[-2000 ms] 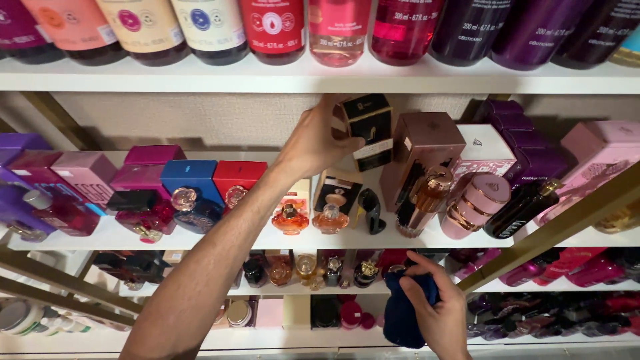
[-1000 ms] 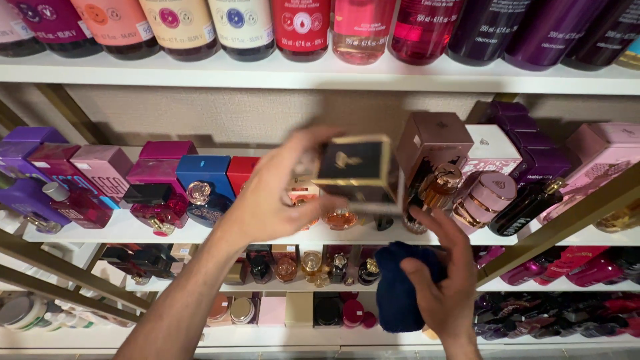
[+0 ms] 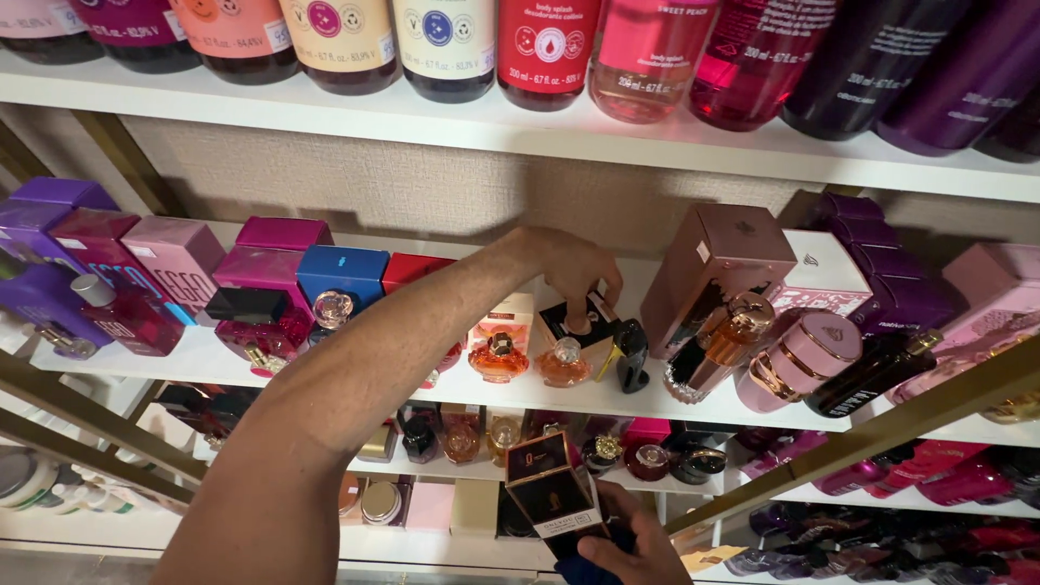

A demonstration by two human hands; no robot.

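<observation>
My left hand [image 3: 575, 268] reaches over the middle shelf, its fingertips on the top of a black box [image 3: 578, 325] that stands behind a round amber perfume bottle [image 3: 562, 364]. Right beside that box is a black high-heel-shaped perfume bottle [image 3: 629, 356]. Lower down, my right hand [image 3: 630, 540] holds a black perfume box with gold edges [image 3: 552, 487], tilted, together with a dark blue cloth [image 3: 587, 569] that is mostly hidden under the box and fingers.
A tall brown box [image 3: 715, 268] and a rose-gold bottle [image 3: 719, 345] stand to the right. Body splash bottles [image 3: 544, 49] line the upper shelf [image 3: 487, 130] above my hands. Gold metal posts [image 3: 861, 431] slant at both sides. Several small perfume bottles [image 3: 460, 435] fill the shelf below.
The gold-edged black box, held up by my left hand before, is now in my right hand, lower down. My left hand has moved back to the shelf, onto another black box.
</observation>
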